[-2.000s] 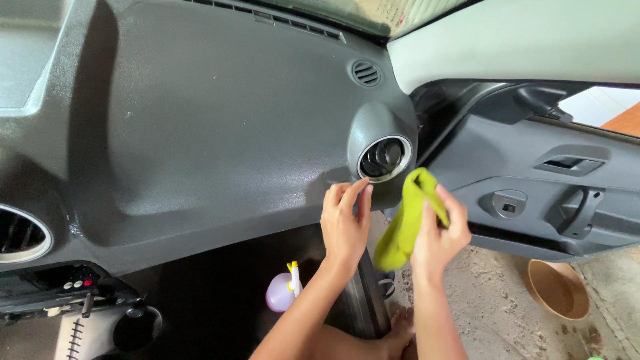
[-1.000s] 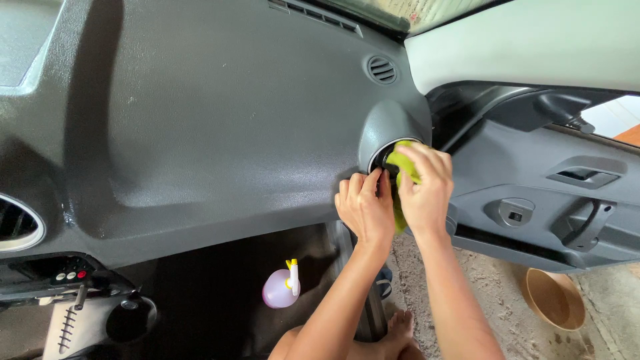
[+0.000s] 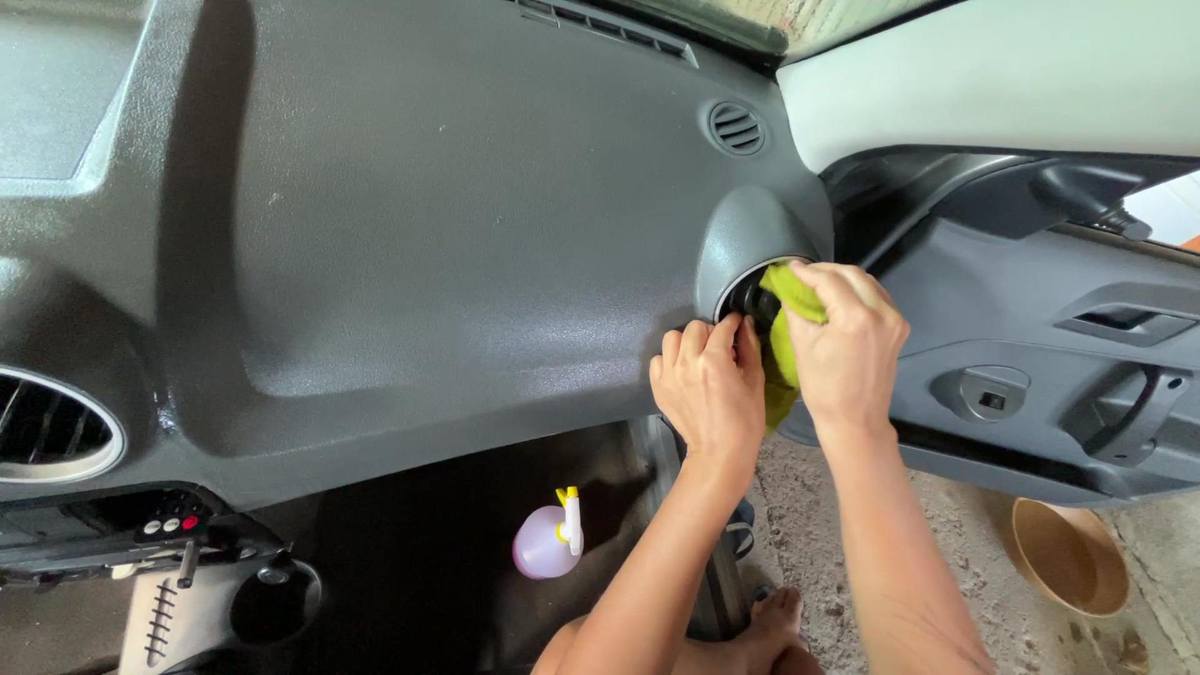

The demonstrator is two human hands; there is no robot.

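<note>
My right hand (image 3: 848, 342) grips a yellow-green cloth (image 3: 780, 361), pressing its upper part into the round air vent (image 3: 750, 292) at the dashboard's right end. The lower part of the cloth hangs below the vent. Close beside it, my left hand (image 3: 714, 384) has its fingertips at the vent's lower rim; whether they pinch anything there is hidden. The grey dashboard (image 3: 450, 225) stretches to the left, with a small round vent (image 3: 736, 128) above the hands.
A spray bottle with pinkish liquid (image 3: 547, 542) stands in the dark footwell. The open car door (image 3: 994, 356) is at right, with a brown basin (image 3: 1071, 558) on the rough ground below. A larger vent (image 3: 58, 427) and a gear-lever boot (image 3: 155, 609) are at left.
Two seconds ago the cloth was held clear of the vent, to its lower right. My right hand has brought it up to the vent. The left hand stays at the rim.
</note>
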